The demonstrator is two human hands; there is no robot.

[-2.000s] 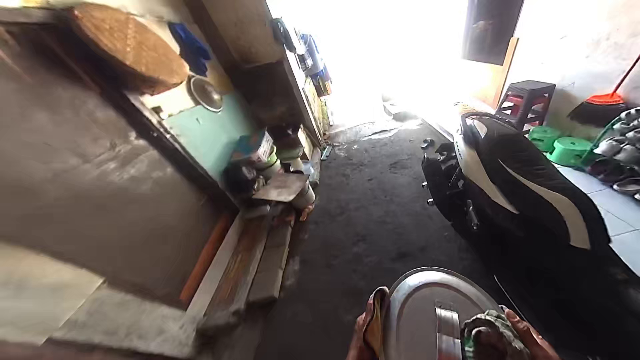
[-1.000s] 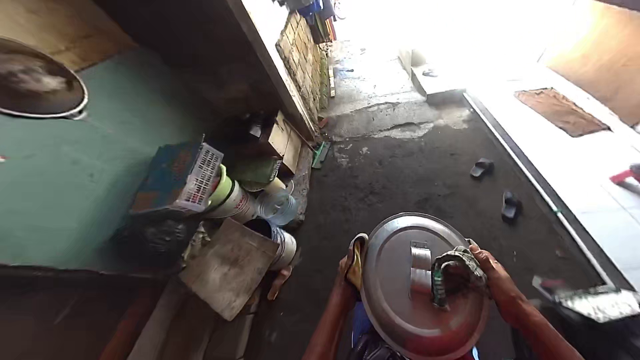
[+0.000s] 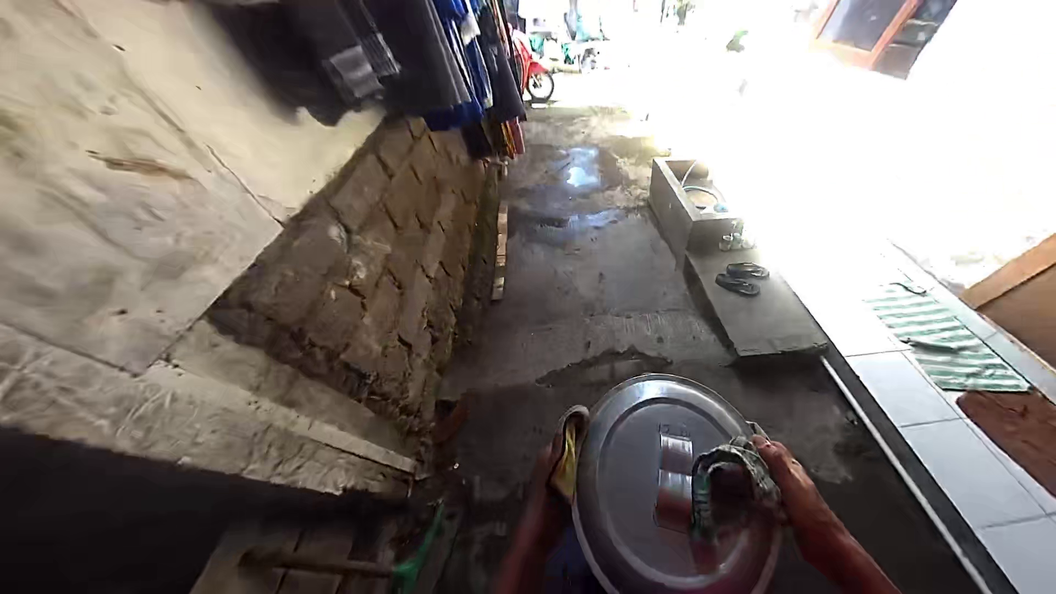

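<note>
A round metal pot lid (image 3: pixel 631 503) with a strap handle (image 3: pixel 675 478) is at the bottom centre, on a vessel mostly hidden beneath it. My left hand (image 3: pixel 549 478) grips the left side through a folded yellow and dark cloth (image 3: pixel 568 462). On the right side, my right hand (image 3: pixel 788 478) holds through a patterned green and white cloth (image 3: pixel 734 462), part of which lies over the lid. The vessel's own grips are hidden by the cloths and the lid.
A rough block wall (image 3: pixel 355 272) with hanging clothes (image 3: pixel 445 49) runs along the left. On the right are a concrete step (image 3: pixel 751 318) with sandals (image 3: pixel 737 285), a concrete basin (image 3: pixel 672 206) and a tiled ledge (image 3: pixel 916 396). Wet patches mark the concrete path (image 3: pixel 586 280). A green-headed broom (image 3: pixel 412 561) lies lower left.
I have moved forward along the path, past the parked motorcycle and the stacked buckets seen earlier. Both hands keep their hold on the lidded vessel.
</note>
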